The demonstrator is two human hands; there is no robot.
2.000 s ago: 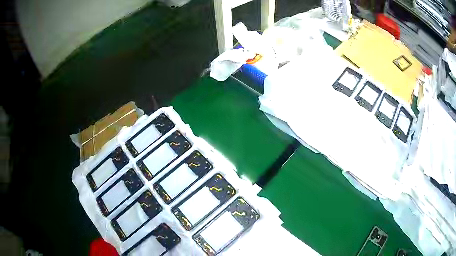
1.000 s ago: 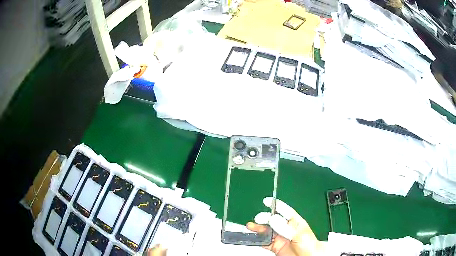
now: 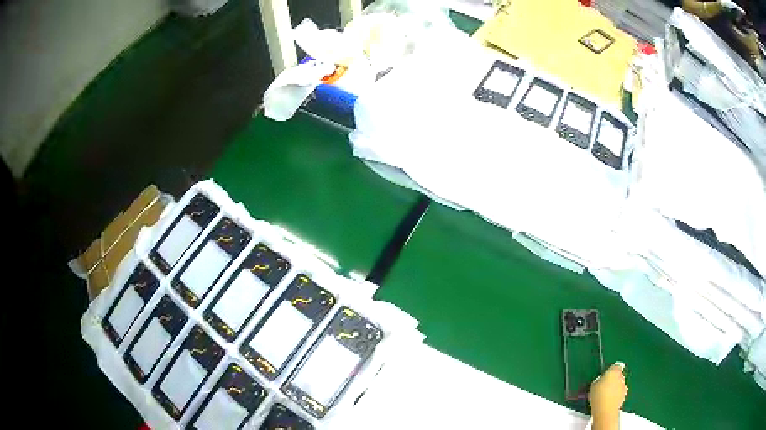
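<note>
My right hand (image 3: 609,393) is small at the bottom right, with a pale fingertip cover. It grips the lower right corner of a grey phone middle frame (image 3: 582,323), camera end away from me. Whether the frame is raised off the green bench is unclear; the fingers beneath it are mostly hidden. At the near left, two slanting rows of black phone middle frames (image 3: 323,317) lie on a white interleaf sheet (image 3: 388,323), inner faces with gold marks upward. The lowest frames are cut off by the picture's edge. My left hand is not in view.
Four dark frames (image 3: 540,101) lie in a row on white sheets (image 3: 453,138) across the green bench (image 3: 479,273). Behind are a tan cardboard sheet (image 3: 546,34) with one small frame and a blue basket (image 3: 336,97). Layered white sheets (image 3: 705,176) stand at right. Brown cardboard (image 3: 126,239) shows at left.
The frame held up in my right hand a second ago no longer shows there; the hand is now farther right, at another frame. My left hand has left the view. The camera has turned.
</note>
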